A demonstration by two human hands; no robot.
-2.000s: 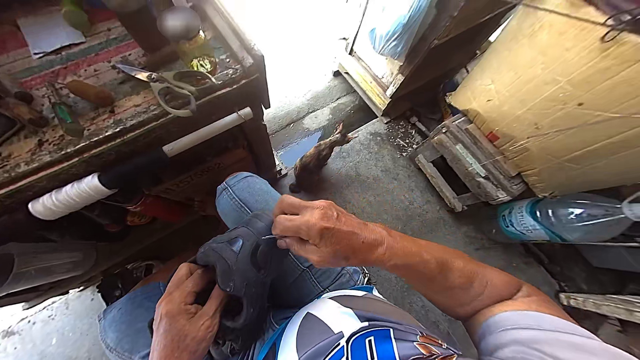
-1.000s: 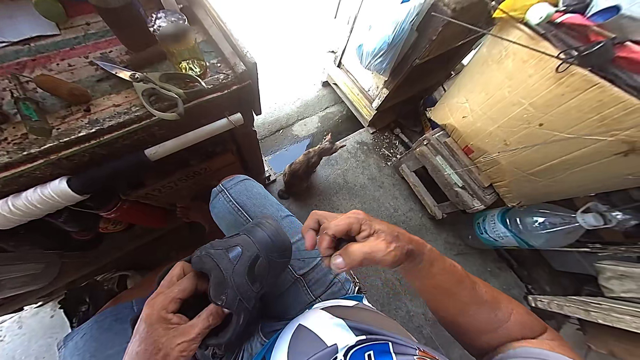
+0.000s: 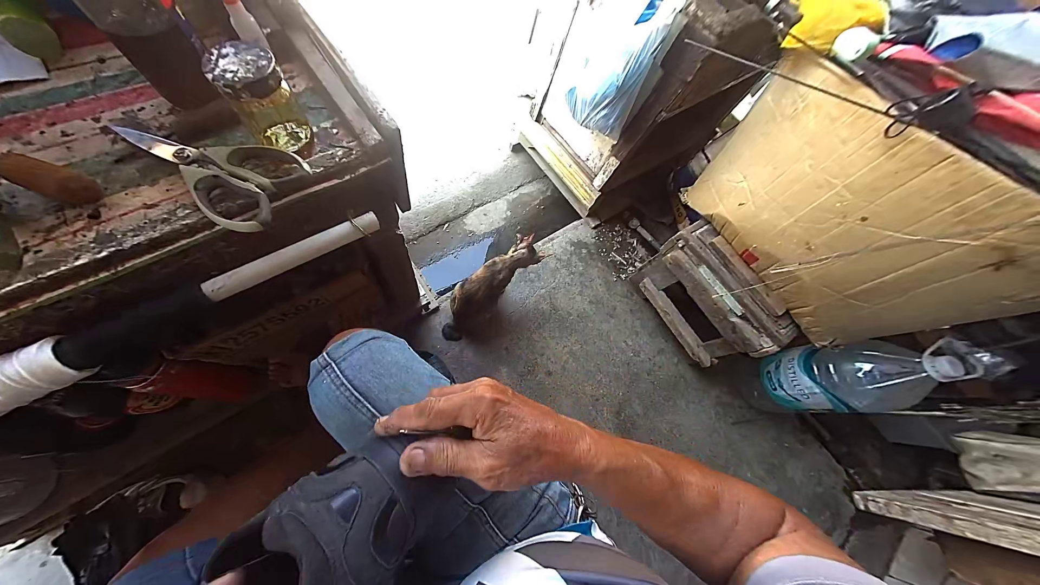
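Observation:
A black shoe with grey-blue patches [image 3: 341, 512] lies across my lap at the bottom of the view. My left hand [image 3: 231, 575] is almost wholly hidden by the shoe and the lower edge, so its hold cannot be seen. Just above the shoe, my right hand [image 3: 479, 435] is over the denim-covered knee [image 3: 366, 382], palm down. A thin dark object shows between its thumb and fingers, too small to name for certain.
Scissors [image 3: 219, 175] and a glass jar [image 3: 264, 101] stand or lie on the worn workbench [image 3: 106, 219]. A cat [image 3: 491, 284] sits on the concrete floor. At right are a wooden stool [image 3: 707, 292], a cardboard box [image 3: 877, 203] and a large plastic bottle [image 3: 861, 375].
My right hand has moved from beside the shoe to above the knee, and its fingers are now extended. The shoe sits lower in view, and my left hand has mostly dropped out of sight.

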